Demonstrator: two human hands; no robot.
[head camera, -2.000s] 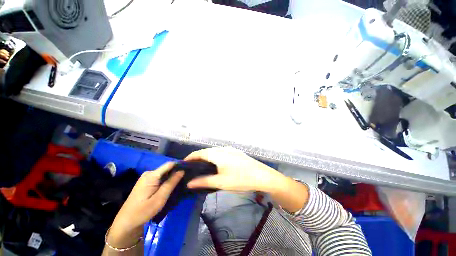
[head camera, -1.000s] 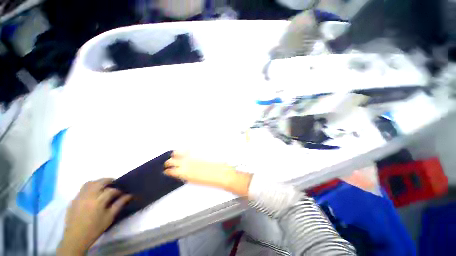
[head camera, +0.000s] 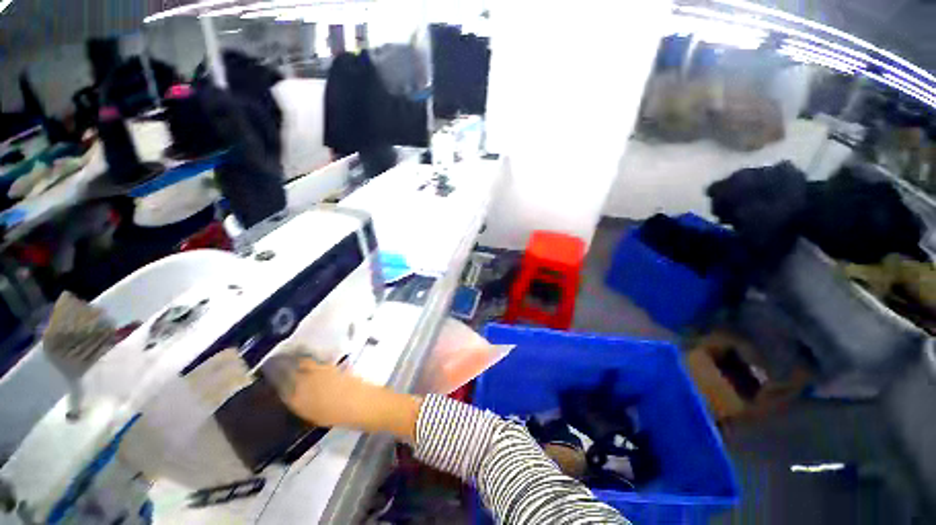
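Note:
My right hand (head camera: 308, 388), blurred, reaches in from the bottom over the table's front edge to the space below the white sewing machine arm (head camera: 308, 246). Its fingertips are at the top of a dark flat piece (head camera: 257, 426). I cannot tell whether they hold it. Black thread snips (head camera: 226, 493) lie on the table near the bottom left. A beige flap (head camera: 221, 377) hangs at the machine arm. My left hand is out of the picture. The black cut piece that was on the table is not in view.
A blue crate (head camera: 616, 354) with dark items stands beside the table on the right. A red stool (head camera: 549, 277) and another blue crate (head camera: 672, 272) with black cloth are farther back. A pinkish plastic bag (head camera: 462, 359) hangs at the table edge. A neighbouring machine stands beyond.
The view has swung right and up. My right hand has left the black piece on the table and is now at the machine arm. My left hand has gone out of view.

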